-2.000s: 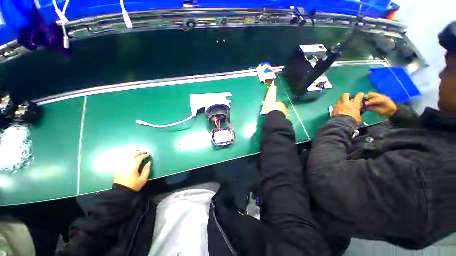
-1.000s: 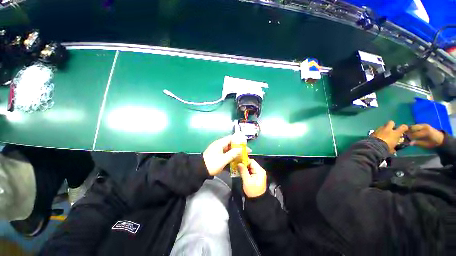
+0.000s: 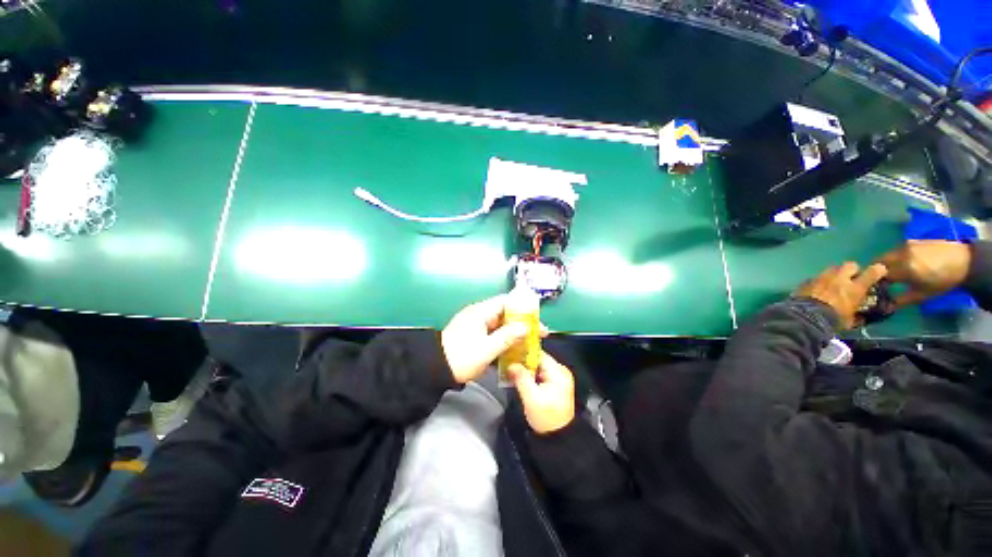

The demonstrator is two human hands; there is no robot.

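My left hand [image 3: 476, 339] and my right hand [image 3: 546, 394] both hold a yellow tube-like item [image 3: 520, 339] upright at the bench's front edge, its pale end pointing at the camera head. The round camera head [image 3: 540, 277] lies on the green bench just beyond it, pale face up. Thin red wires join it to the black housing cup [image 3: 543, 221]. The white bracket [image 3: 531, 183] lies behind the cup, and its white pigtail cable [image 3: 426, 218] trails to the left.
A blue-white-orange block [image 3: 681, 145] sits at the bench's back edge. A black fixture [image 3: 761, 174] stands to its right. A neighbour's hands [image 3: 854, 294] hold a dark part at the right. A white tangled pile [image 3: 72, 185] and black camera modules [image 3: 100, 103] lie far left.
Two seconds ago my right hand reached to the yellow item near the block and my left hand rested on the bench. Now both hold the item by the camera head; little changed in the last second.
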